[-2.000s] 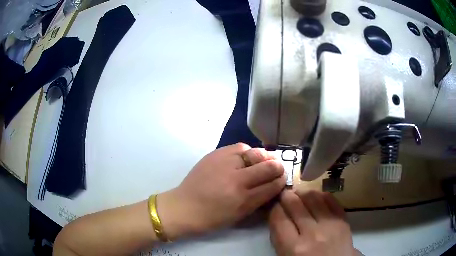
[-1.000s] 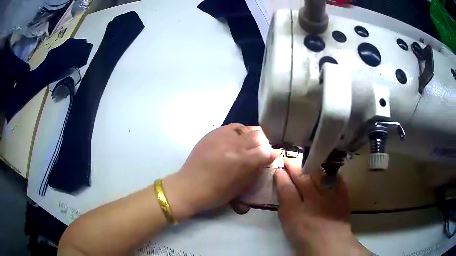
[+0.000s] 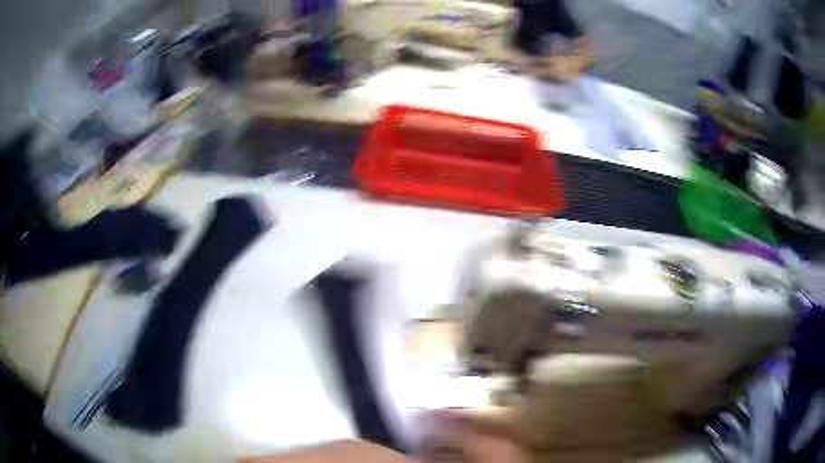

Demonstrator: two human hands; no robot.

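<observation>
The frame is heavily blurred. A dark curved cloth piece (image 3: 355, 348) lies left of the white sewing machine (image 3: 624, 307) and runs down to the bottom edge. My left hand (image 3: 330, 452) shows only as a strip of skin at the bottom edge. Another patch of skin, probably my right hand (image 3: 493, 439), is under the machine head, cut off and blurred. Neither hand's fingers can be made out. The needle and presser foot are too blurred to see.
A dark collar-like piece (image 3: 185, 316) lies on the white table at left, with more dark cloth (image 3: 86, 242) on a pale board. A red basket (image 3: 457, 167) and a green basket (image 3: 728, 208) stand behind the machine. A person's hand (image 3: 570, 61) shows at the far table.
The view has swung up, bringing the red basket and far tables in. My hands have dropped to the bottom edge. The dark piece beside the machine now shows as a narrow, separate band.
</observation>
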